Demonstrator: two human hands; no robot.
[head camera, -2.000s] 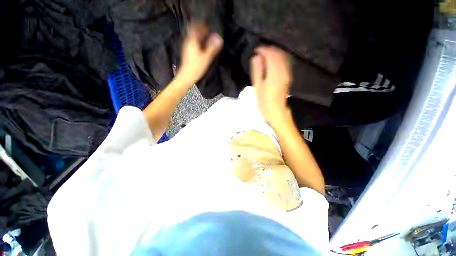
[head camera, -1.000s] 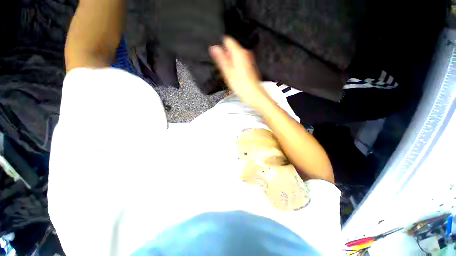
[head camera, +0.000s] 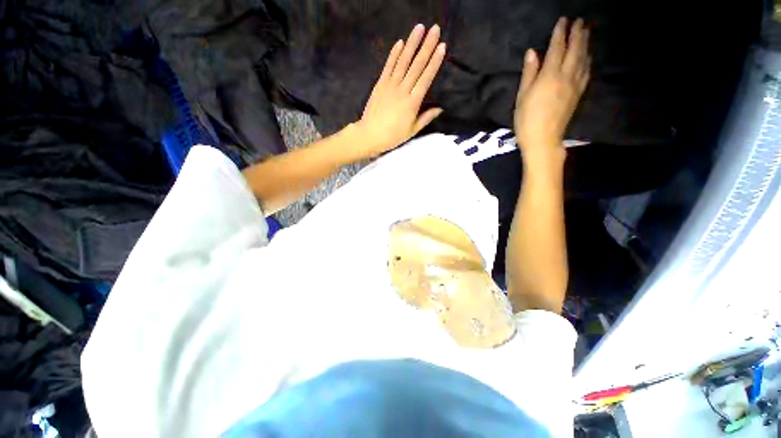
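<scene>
A dark brown-black garment panel (head camera: 479, 51) lies spread over the lap at the top centre. My left hand (head camera: 401, 98) lies flat on it with the fingers spread, holding nothing. My right hand (head camera: 552, 90) lies on the cloth further right, palm down, fingers pointing away and slightly apart. The cloth's far side is cut off by the top edge. A black and white striped strip (head camera: 488, 145) shows below the cloth, between the hands.
Crumpled dark cloth (head camera: 77, 162) fills the left side. A blue plastic basket (head camera: 184, 128) shows between the cloths. The white table (head camera: 685, 316) with a measuring scale (head camera: 741, 171) curves along the right. Scissors with red and yellow handles (head camera: 610, 394) lie at the lower right.
My left hand has come back from beyond the top edge onto the cloth. My right hand has moved right. The cloth is now spread flatter over the lap and covers more of the striped area.
</scene>
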